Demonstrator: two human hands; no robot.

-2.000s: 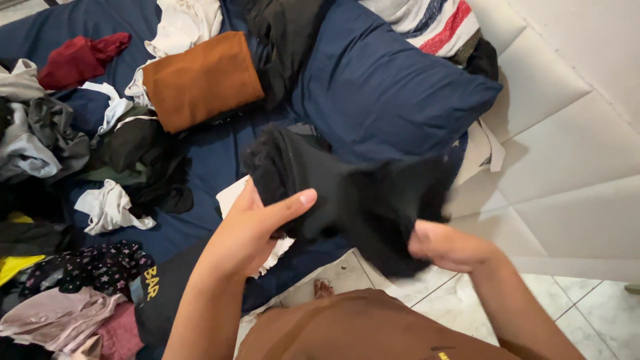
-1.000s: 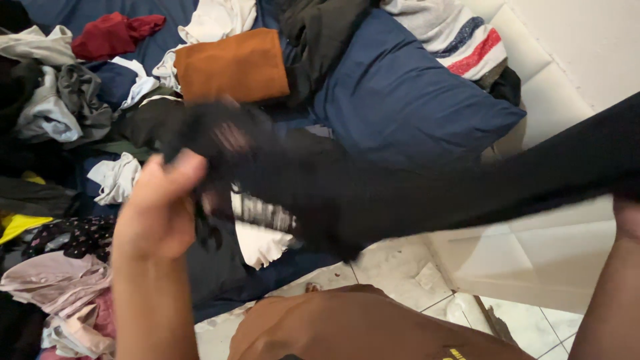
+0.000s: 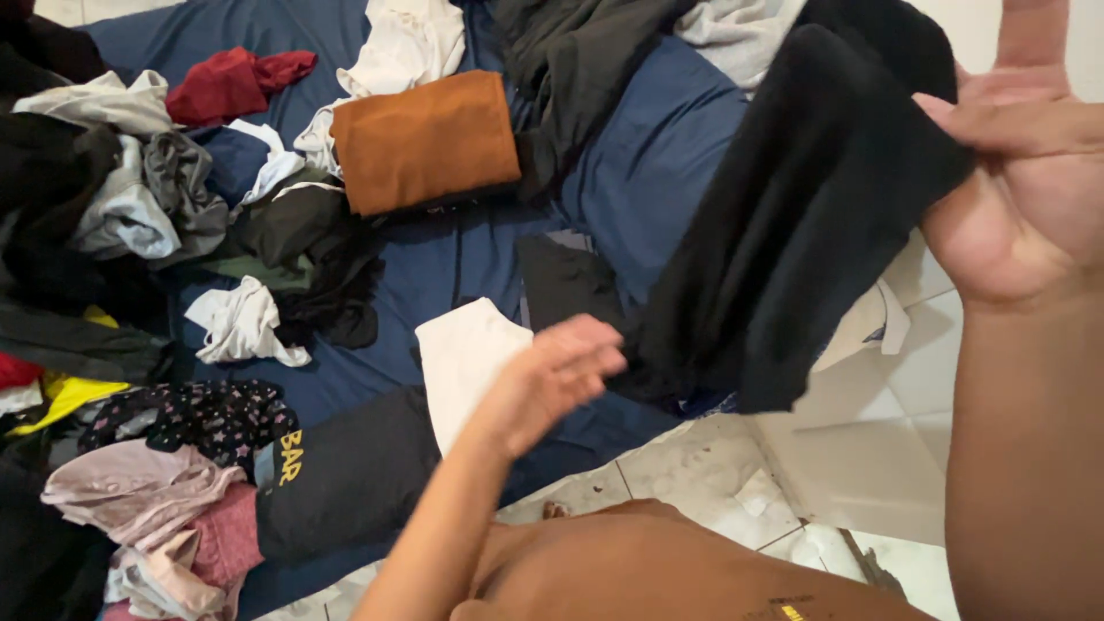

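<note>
A black cloth garment (image 3: 802, 198) hangs at the right of the view, raised in front of the navy pillow. My right hand (image 3: 1018, 164) is at its upper right side, the thumb against the cloth and some fingers hidden behind it. My left hand (image 3: 561, 371) is beside the garment's lower left edge, slightly blurred; whether its fingertips touch the cloth I cannot tell. Below and left of that hand lies a folded white cloth (image 3: 461, 362). A folded dark garment (image 3: 565, 280) rests on the bed just above the hand.
A folded brown cloth (image 3: 427, 142) lies on the navy bed sheet (image 3: 431, 259). Heaped clothes (image 3: 129, 198) cover the left side. A folded black garment with yellow lettering (image 3: 345, 474) is near the bed's front edge. The navy pillow (image 3: 655, 129) and a pale padded headboard (image 3: 862, 466) are at right.
The black garment, stretched sideways between both hands a second ago, now hangs from the right hand, which has moved up. The left hand has moved right and its grip on the cloth has loosened.
</note>
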